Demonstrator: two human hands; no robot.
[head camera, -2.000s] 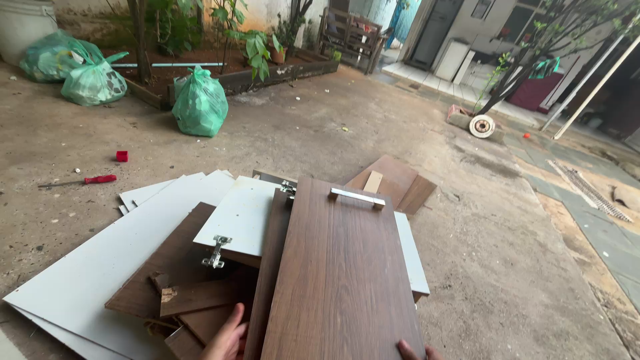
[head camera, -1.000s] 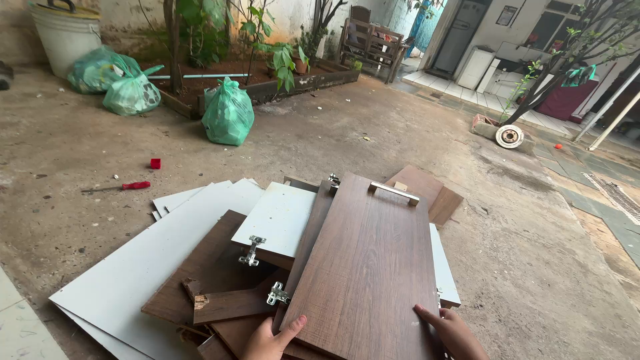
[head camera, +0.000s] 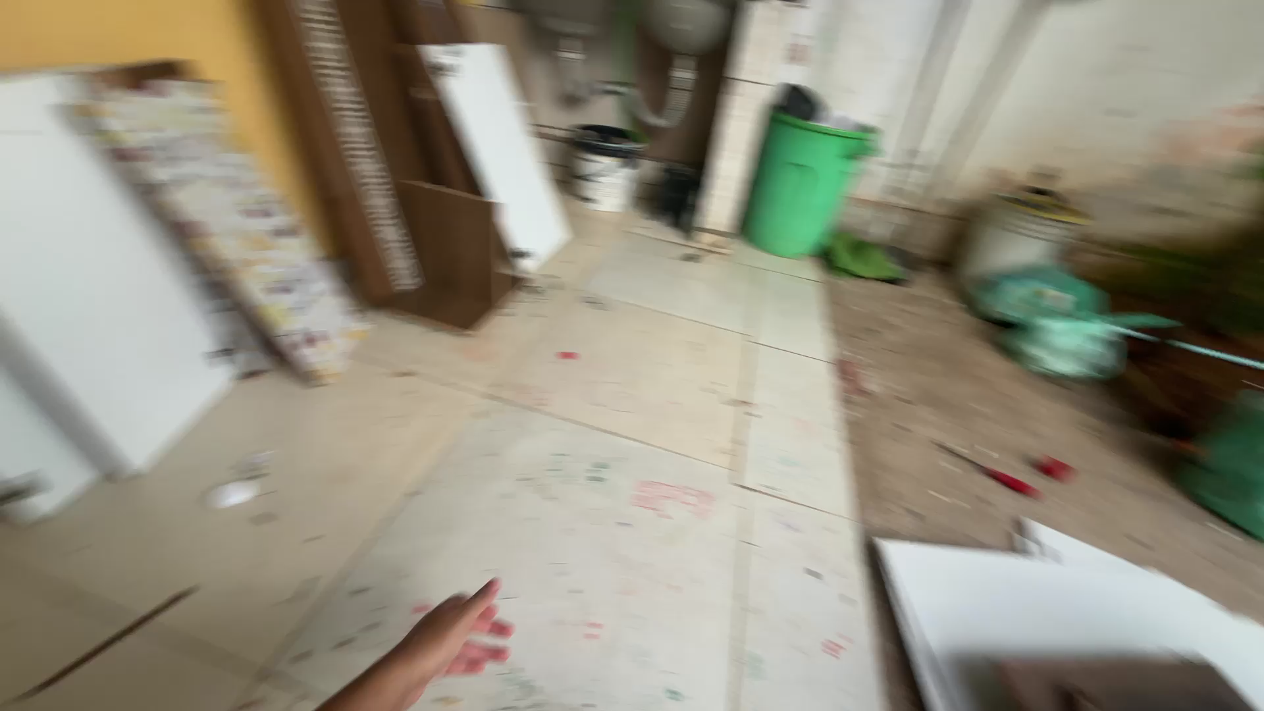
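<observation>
My left hand (head camera: 459, 632) reaches out over the pale floor tiles at the bottom of the view, fingers apart, holding nothing. My right hand is outside the frame. At the lower right lie white boards (head camera: 1027, 602) with a brown board (head camera: 1126, 686) on top of them. On the bare ground beyond them is a red-handled screwdriver (head camera: 1009, 482), with a small red object (head camera: 1055, 468) beside it. The picture is blurred by motion.
White panels (head camera: 109, 267), a floral-patterned board (head camera: 237, 227) and brown cabinet parts (head camera: 449, 247) stand at the left. Behind are a paint bucket (head camera: 604, 168) and a green bin (head camera: 805, 188). Green bags (head camera: 1062, 336) sit at the right. A white round piece (head camera: 234, 493) lies on the tiles.
The view has swung far left. Both hands were at the brown door panel on the pile; my left hand is now off it, over the tiles, and my right hand is out of view.
</observation>
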